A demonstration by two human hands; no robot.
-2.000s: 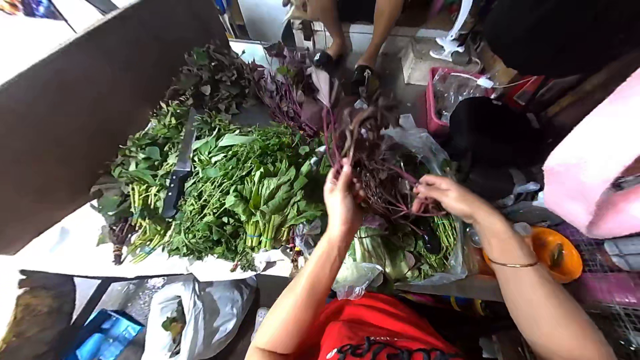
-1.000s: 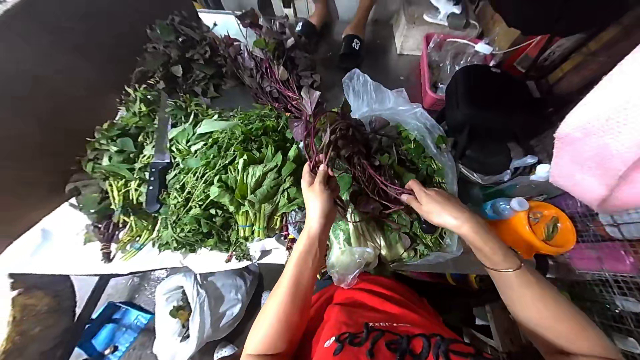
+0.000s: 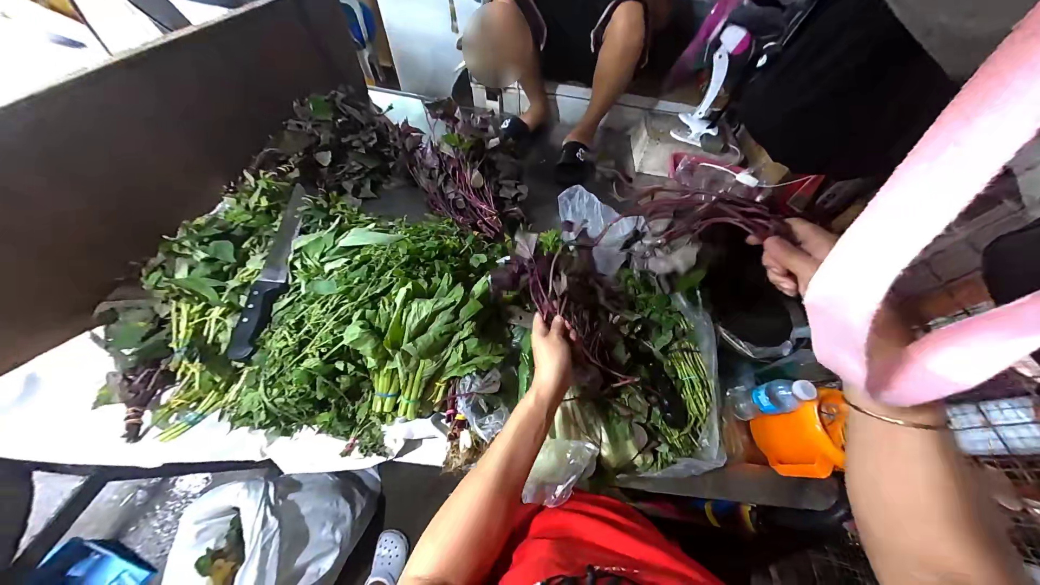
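My left hand (image 3: 554, 351) grips a few purple stems with dark leaves (image 3: 548, 280), low over the greens in a clear plastic bag (image 3: 708, 406). Out to the right, my right hand (image 3: 792, 253) is closed round a bunch of purple-stemmed greens (image 3: 707, 207) whose tops point left. More purple-leaved greens (image 3: 467, 175) lie behind, near a person's feet. Left of my hands are leafy green bundles (image 3: 418, 341) tied with bands, and a black-handled knife (image 3: 264, 301) rests on top of the greens.
A pink cloth strap (image 3: 886, 309) hangs at the right, partly over my right forearm. Beside the bag are a plastic bottle (image 3: 776, 396) and an orange container (image 3: 800, 439). A dark panel (image 3: 162, 154) borders the left. A person's legs (image 3: 609, 65) are at the back.
My right hand has moved away to the right with a bunch of purple stems, apart from my left hand. One second ago both hands were at the same purple greens over the bag.
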